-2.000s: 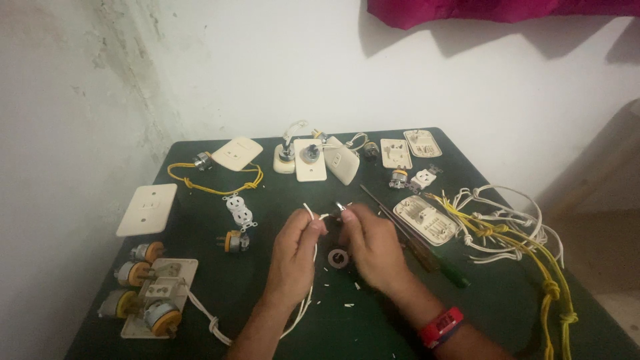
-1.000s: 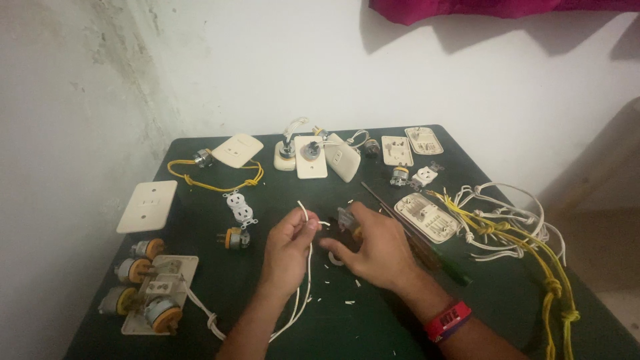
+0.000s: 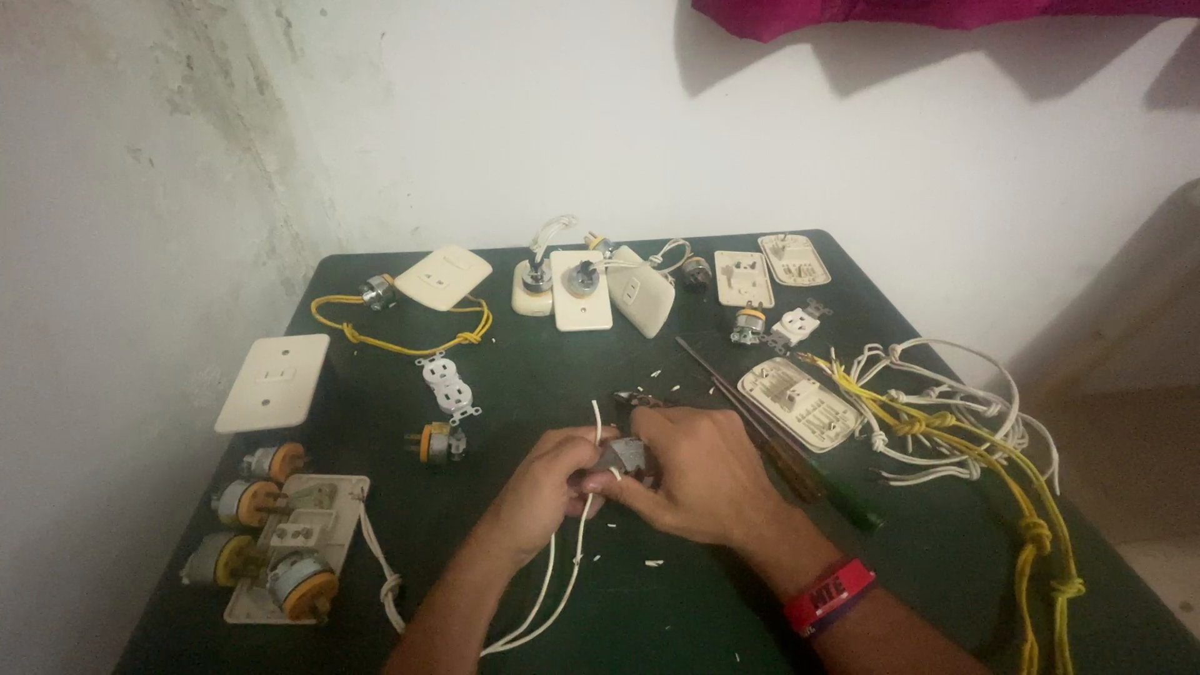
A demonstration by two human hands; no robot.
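Observation:
My left hand (image 3: 553,478) pinches a white insulated wire (image 3: 580,548), one end of which stands up above the fingers. My right hand (image 3: 703,473) has its fingers around a dark, greyish plug-like part (image 3: 626,457), pressed against the left fingertips; its exact kind is partly hidden. A short white wire end shows by the right thumb. Just beyond the right knuckles lies a dark-jawed tool (image 3: 637,398), probably pliers. The white wire runs down toward a knotted length (image 3: 389,586) at a cream outlet plate (image 3: 352,497) on the left.
Orange-and-metal plugs (image 3: 305,586) crowd that plate. A white duplex receptacle (image 3: 450,386) and a plug (image 3: 438,442) lie left of centre. Screwdrivers (image 3: 792,459), an open outlet cover (image 3: 797,405) and knotted yellow wires (image 3: 989,455) are at right. Outlet covers (image 3: 582,314) line the back.
My hands have come together around the greyish part, which was in the right hand a second ago. The dark-jawed tool now shows beyond the right hand. The wire stays in my left fingers.

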